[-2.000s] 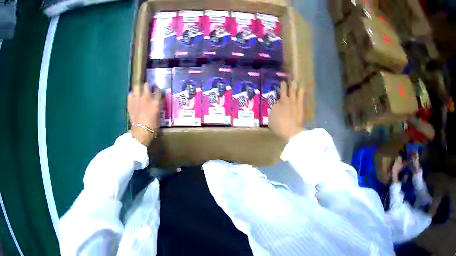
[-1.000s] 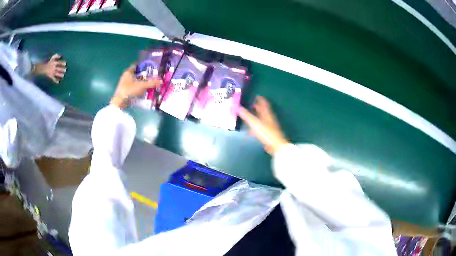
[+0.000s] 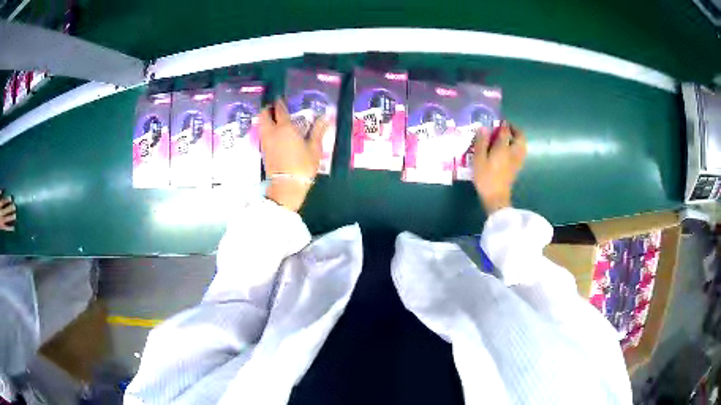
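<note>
Several pink, purple and white retail boxes lie on the green side worktop with black tabs toward the white rail. My left hand (image 3: pixel 292 149) grips a retail box (image 3: pixel 312 99) by its lower part, fingers at its left edge and thumb over its face. My right hand (image 3: pixel 500 162) has its fingers on the right edge of the rightmost box (image 3: pixel 477 103), whose lower right corner is partly covered. That box is in a close row with two others (image 3: pixel 429 130). Three more boxes (image 3: pixel 191 138) lie side by side left of my left hand.
An open brown carton (image 3: pixel 664 293) filled with retail boxes stands below the worktop's right end. A white-grey unit (image 3: pixel 704 142) is at the far right. The white rail (image 3: pixel 474 43) borders the green belt (image 3: pixel 356 14). Another person's hand (image 3: pixel 6 212) shows at the left edge.
The view has turned from the carton to the worktop. More boxes now lie spread in a line. My left hand has moved to another box; my right hand now touches the rightmost box.
</note>
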